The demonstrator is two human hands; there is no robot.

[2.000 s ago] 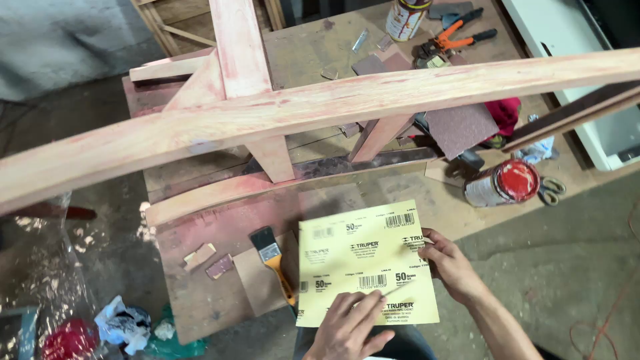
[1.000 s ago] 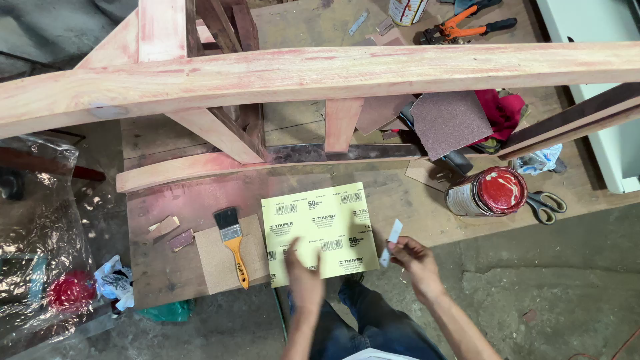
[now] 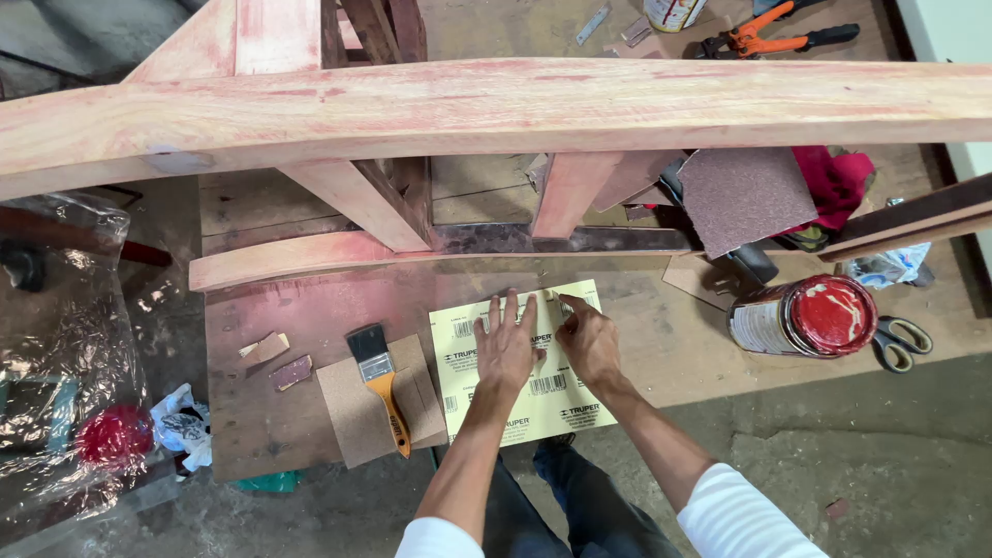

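Note:
A yellow-backed sheet of Truper sandpaper [image 3: 496, 418] lies printed side up at the front edge of the wooden workbench. Flat on its upper middle rests my left hand [image 3: 506, 341], fingers spread. My right hand [image 3: 589, 337] is beside it near the sheet's upper right, fingers curled with the thumb and index close together at a small thin piece [image 3: 552, 296]; most of that piece is hidden. A paintbrush [image 3: 381, 387] with an orange handle lies left of the sheet, on brown sandpaper pieces [image 3: 341, 422].
A curved wooden frame beam [image 3: 496, 101] crosses above the workbench [image 3: 620, 294]. To the right stand a red-topped paint can [image 3: 829, 314] and scissors [image 3: 903, 343]. Behind the beam lie orange-handled pliers [image 3: 763, 31]. Dark sandpaper [image 3: 748, 198] and a red cloth [image 3: 841, 182] are at the right.
My left hand has come down flat on the yellow sheet. My right hand, earlier holding a small light strip off the sheet's right edge, has moved left over the sheet.

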